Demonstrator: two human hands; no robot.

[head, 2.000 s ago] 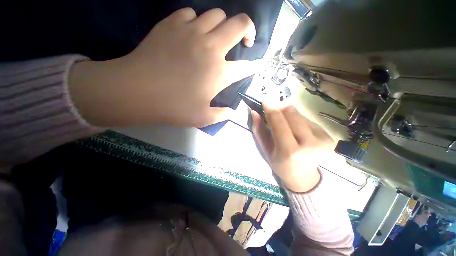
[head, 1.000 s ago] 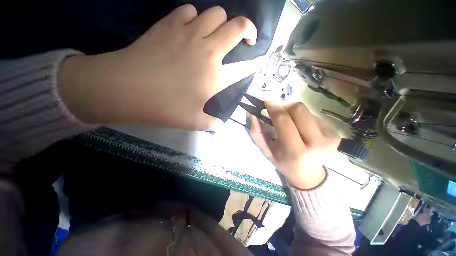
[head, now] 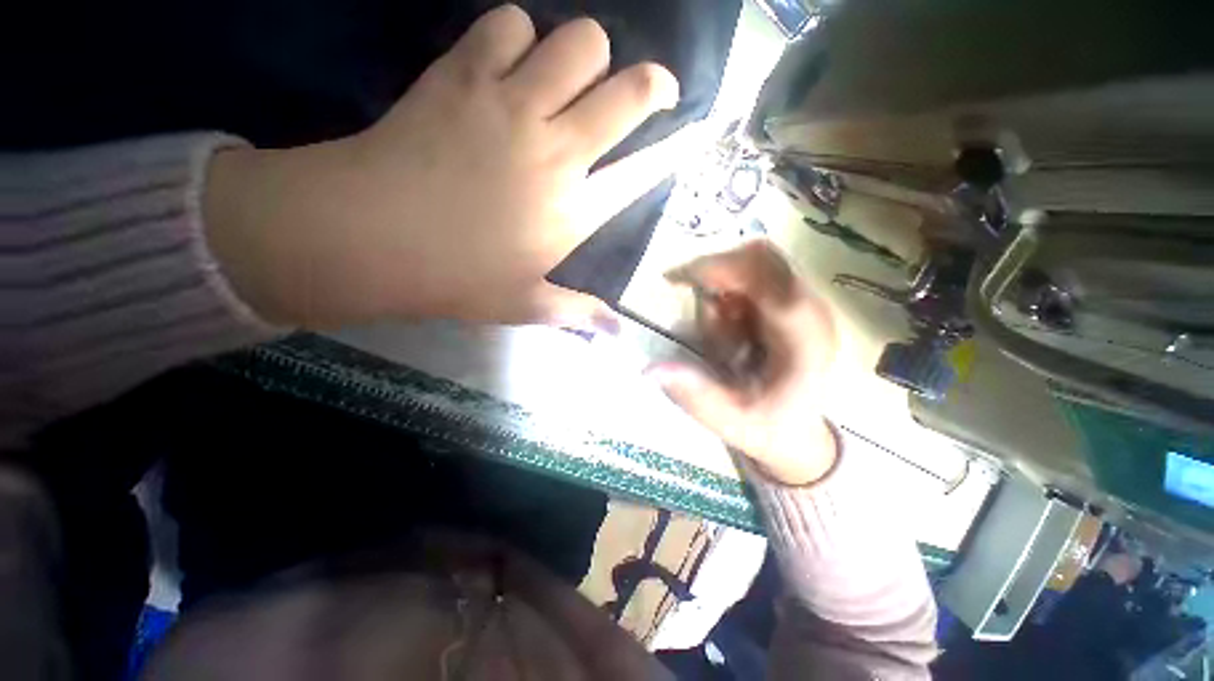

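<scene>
A dark fabric panel (head: pixel 692 60) lies under and beyond my left hand (head: pixel 459 200), its edge running to the brightly lit needle area (head: pixel 732 180). My left hand lies on the fabric, index finger stretched to the needle area and holding the cloth down, thumb spread toward the table edge. My right hand (head: pixel 759 353) is blurred, with curled fingers, just below the needle area and off the fabric. I cannot tell whether it holds the dark snips. Glare hides the presser foot and left index fingertip.
The beige machine head (head: pixel 919 80) fills the right side, with a lit control panel (head: pixel 1189 476) at its lower right. The white table (head: pixel 533 386) has a green ruler-marked edge (head: pixel 533 459) nearest me. A pale box-like part (head: pixel 1018 572) sits beyond the table at lower right.
My right hand has curled and turned, and the dark snips seen between its fingers no longer show clearly. The fabric corner by my left thumb has moved out from between thumb and fingers.
</scene>
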